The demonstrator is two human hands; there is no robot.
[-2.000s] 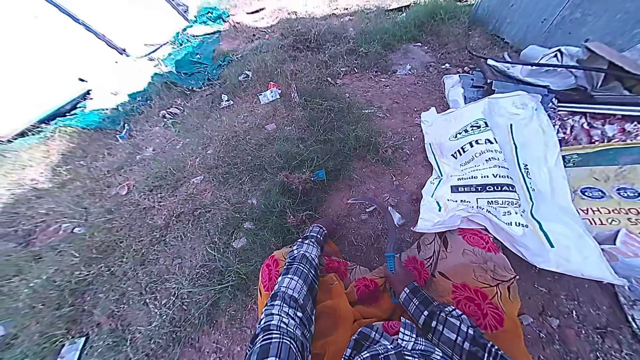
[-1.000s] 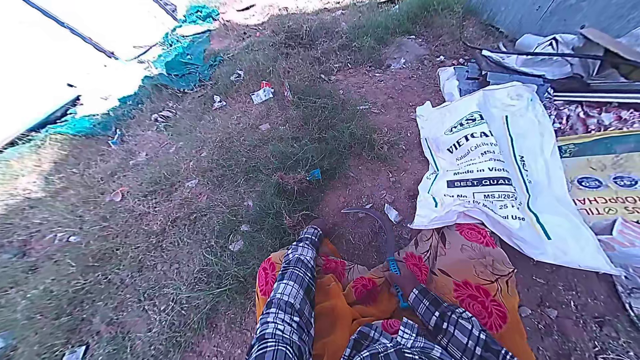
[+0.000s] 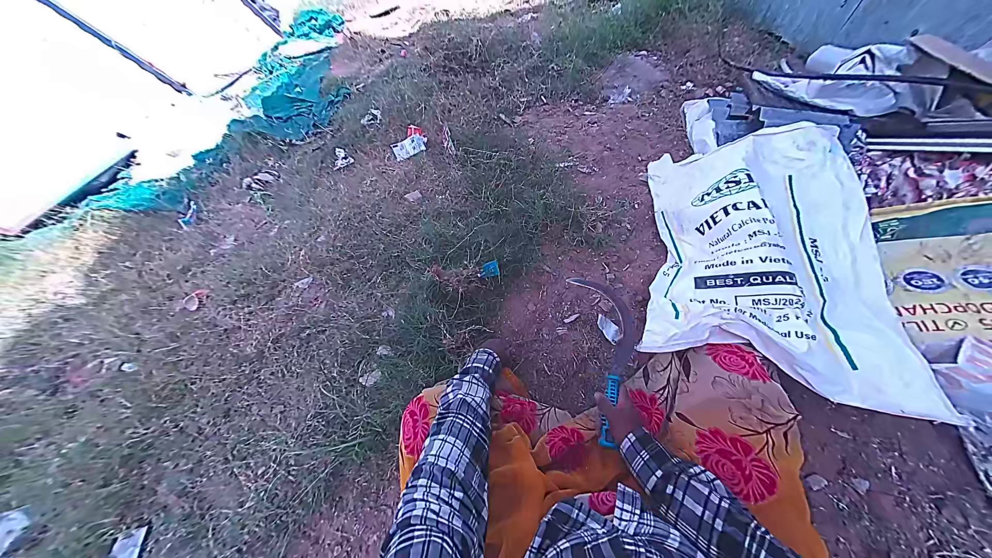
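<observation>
My right hand (image 3: 620, 418) is closed around the blue handle of a sickle (image 3: 623, 333), held over my lap. Its curved blade points away from me and bends left above bare soil. My left hand (image 3: 494, 349) shows only as a small dark part past the checked sleeve, beside the edge of the grass (image 3: 465, 298); its fingers are hidden. Orange floral cloth (image 3: 736, 465) covers my knees. A printed white woven sack (image 3: 759, 256) lies flat to the right of the sickle, its near edge by the cloth.
Dry grass with litter spreads over the left side. Teal netting (image 3: 291, 97) lies at the upper left. Beyond the sack are plastic sheets and scrap (image 3: 868, 85), with a printed yellow sack (image 3: 930, 271) at the right. A small blue wrapper (image 3: 490, 269) lies on the grass.
The sickle has turned in my right hand; its curved blade shows more plainly than two seconds ago. My left arm stays in about the same place.
</observation>
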